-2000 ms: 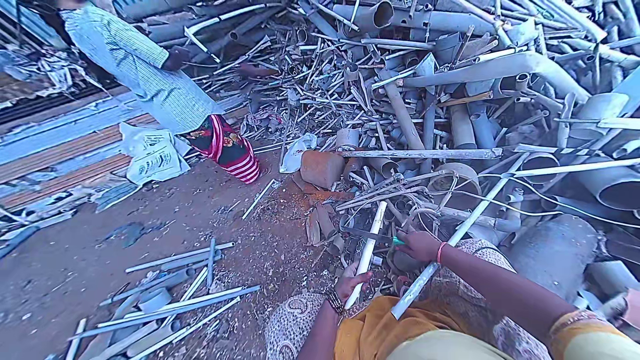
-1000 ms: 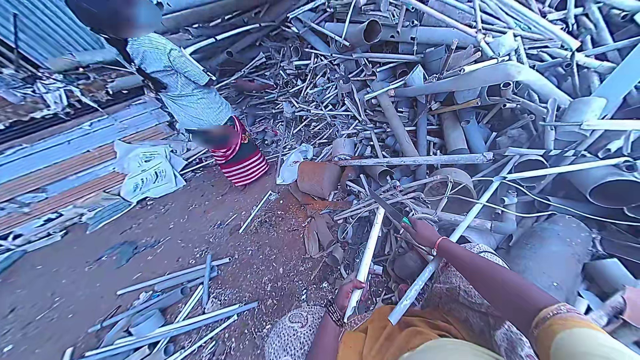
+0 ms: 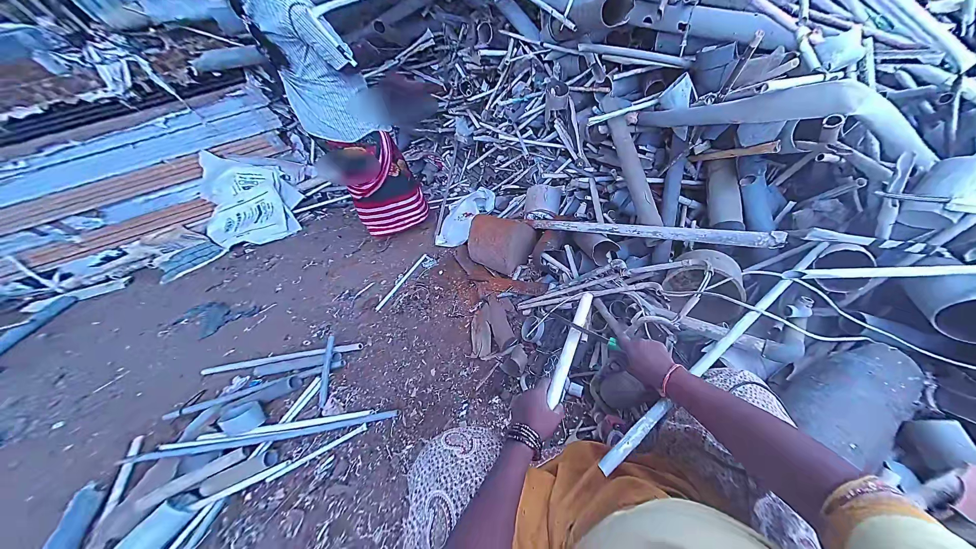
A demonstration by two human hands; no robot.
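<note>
My left hand is closed around the lower end of a short white plastic pipe, which slants up and away from me. To its right, my right hand grips a tool with a bit of green at its handle; a thin dark blade seems to run from it toward the white pipe, but its kind is hard to tell. Under my right forearm a longer pale pipe lies at a slant, its near end by my lap.
A large heap of scrap pipes fills the right and back. Cut pipe pieces lie on the ground at left. Another person stands at back left beside a white printed sack. A rusty block sits ahead.
The white pipe in my left hand reaches less far up past the tool than a second ago. The other person's arm and posture have shifted.
</note>
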